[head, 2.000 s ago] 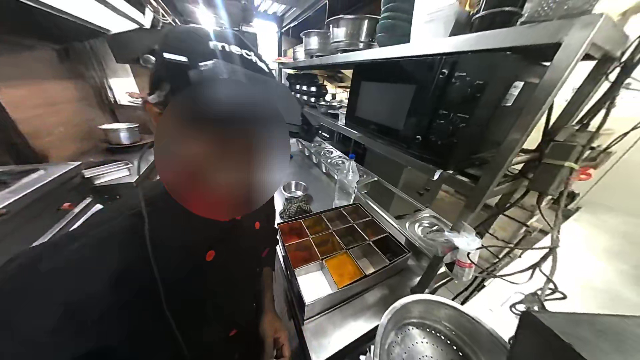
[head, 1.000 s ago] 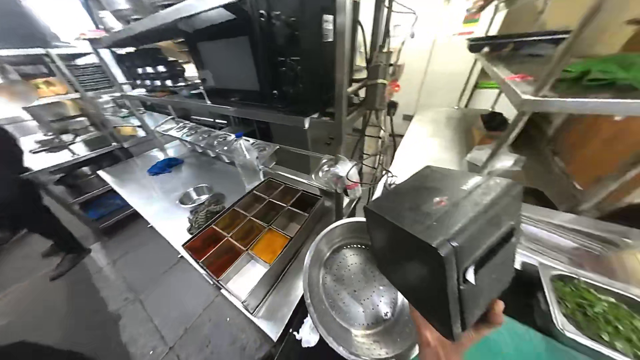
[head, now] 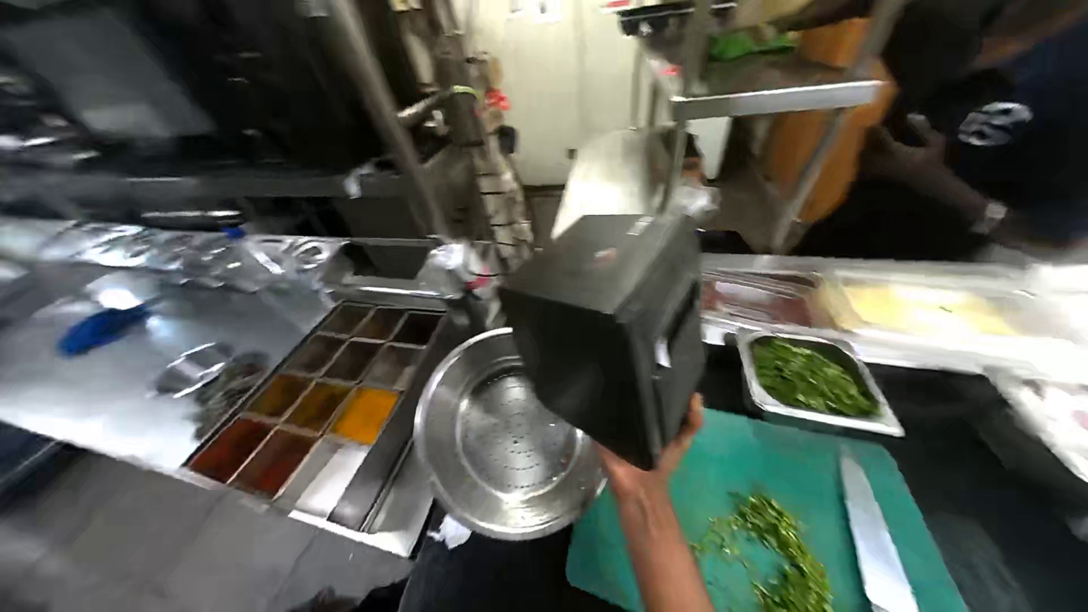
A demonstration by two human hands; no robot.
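My right hand [head: 650, 463] is under a black box-shaped object [head: 595, 340] with a slot-like recess in its side, its fingers against the lower edge. The box is tilted above the right rim of a perforated steel colander [head: 510, 433] and hides part of it. Below and right of my hand lies a green cutting board [head: 629, 544] with chopped green herbs [head: 786, 552] and a knife [head: 867, 527]. A steel pan of green leaves [head: 807, 378] stands just beyond the board. My left hand is not in view.
A divided steel spice tray [head: 314, 412] sits left of the colander, beside a small steel bowl [head: 194, 370] and a blue cloth-like thing [head: 102, 330]. Shelf posts [head: 387, 110] rise behind. Food containers [head: 926, 310] line the back right, near another person's hand [head: 914, 174].
The view has swung far to the right. The person close on the left two seconds ago is out of view. The black box remains in my hand, as one second ago.
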